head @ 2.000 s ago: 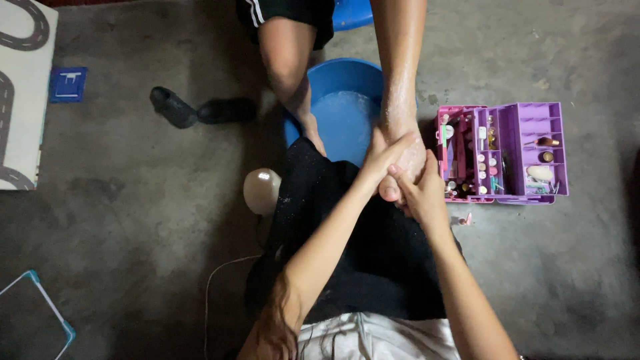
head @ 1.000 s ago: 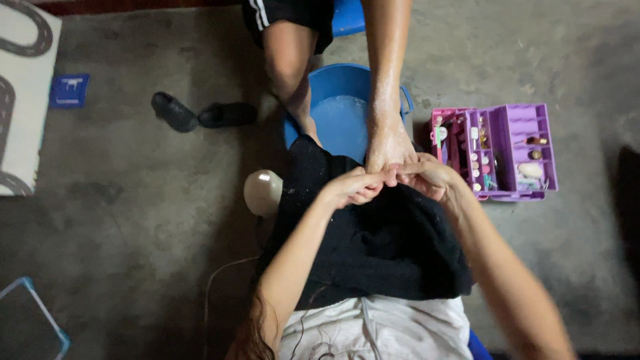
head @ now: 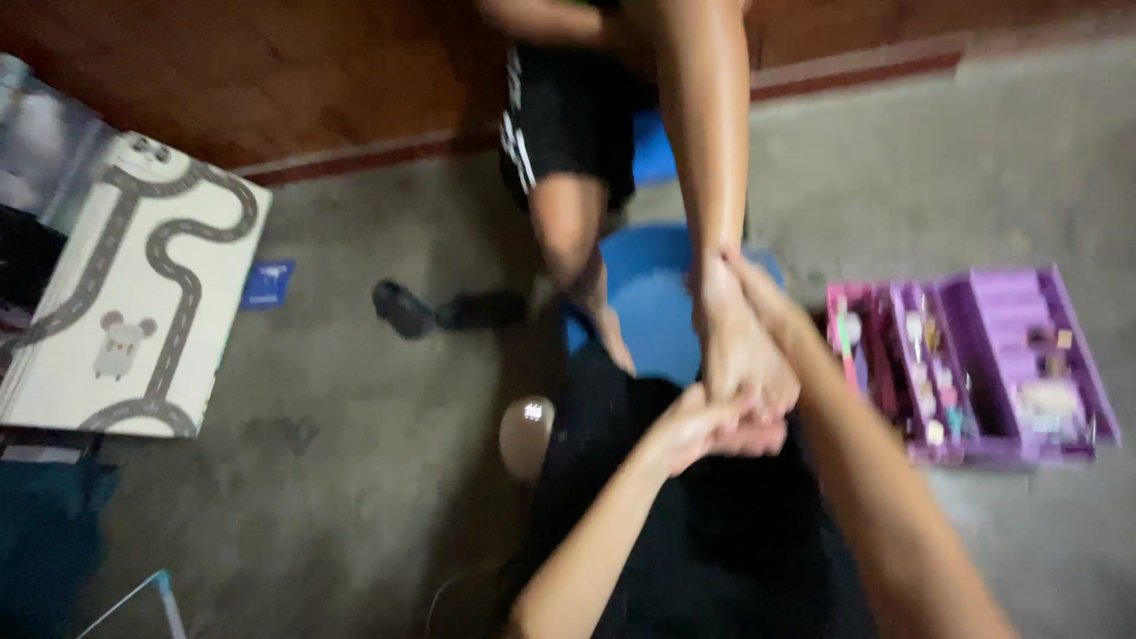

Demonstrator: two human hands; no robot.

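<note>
Another person's wet foot (head: 741, 351) rests over the black cloth (head: 728, 524) on my lap. My left hand (head: 697, 430) is wrapped around the toe end of that foot. Along the ankle and the right side of the foot lies my right hand (head: 754, 288), its fingers against the skin. Behind the foot stands a blue plastic basin (head: 652, 302) holding cloudy water. The person's other foot (head: 614, 337) is at the basin's left side.
An opened purple organizer case (head: 1012, 355) with small bottles stands on the floor at right. At left are dark slippers (head: 404, 309), a rounded pale object (head: 525, 439), a blue item (head: 267, 284) and a folded play mat with a road print (head: 133, 293).
My right hand has moved from the toes up to the ankle, while my left hand stays at the toe end. The view has shifted, showing more of the wall and mat.
</note>
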